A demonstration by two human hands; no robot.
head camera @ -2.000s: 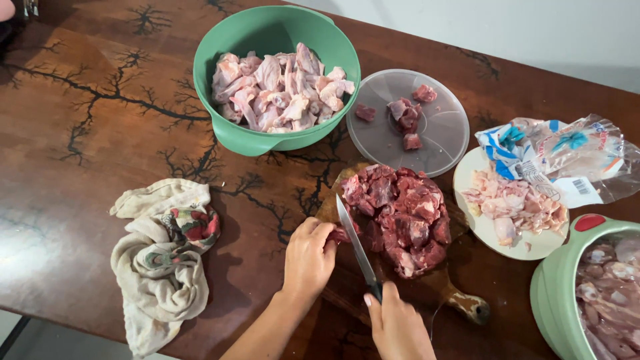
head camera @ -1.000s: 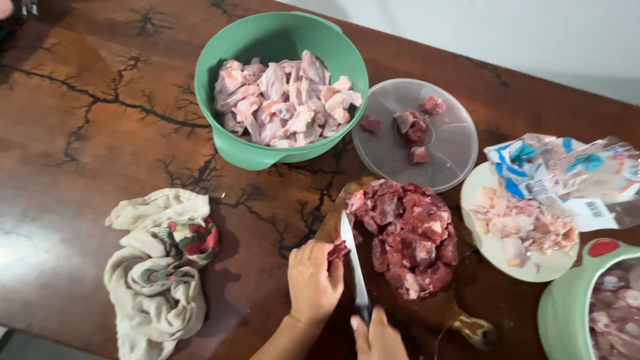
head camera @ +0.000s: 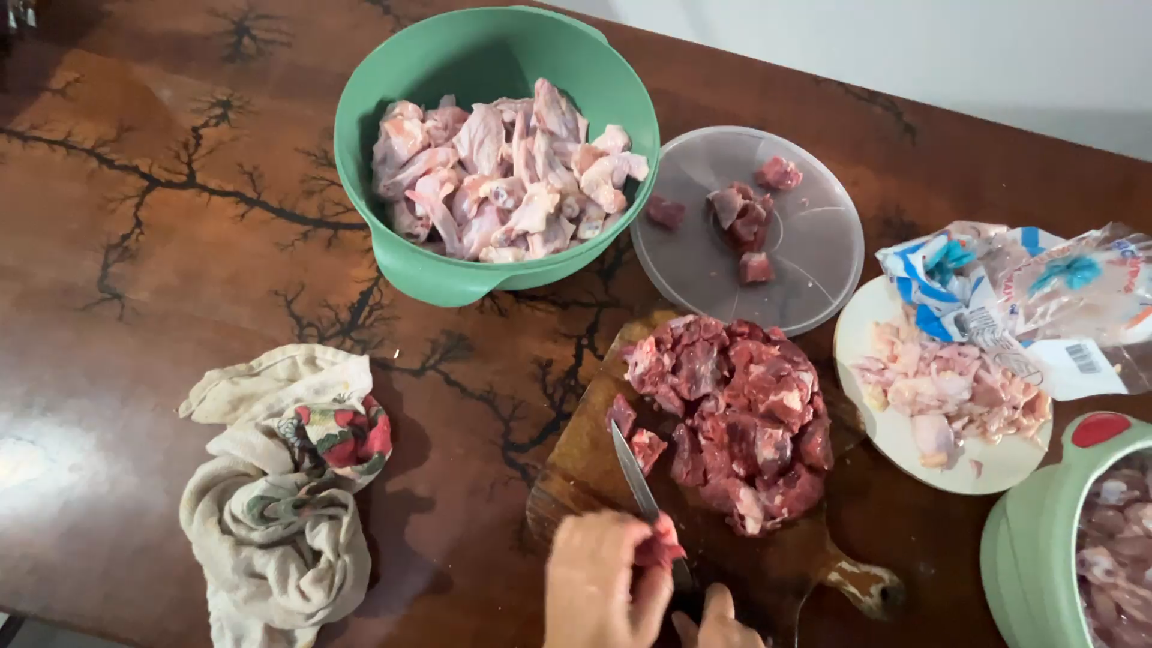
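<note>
My left hand (head camera: 605,576) pinches a small piece of red meat (head camera: 661,543) against the blade of a kitchen knife (head camera: 637,477). At the bottom edge my right hand (head camera: 715,623) holds the knife's dark handle, which is partly hidden. Under them lies a wooden cutting board (head camera: 576,454) with a handle at its right. A heap of cut red meat (head camera: 751,418) covers the board's upper right, and a few small pieces lie left of it, by the knife tip. Several meat chunks sit on a translucent round lid (head camera: 814,243) behind the board.
A green bowl (head camera: 432,279) of raw chicken pieces stands behind. On the left lies a crumpled cloth (head camera: 279,522). At right are a white plate (head camera: 864,360) of chicken scraps, a plastic bag (head camera: 1071,279) over its edge, and a light green container (head camera: 1026,540) with raw meat.
Both hands have moved down toward the near edge of the board, away from the spot beside the heap. Small meat pieces now lie uncovered near the knife tip.
</note>
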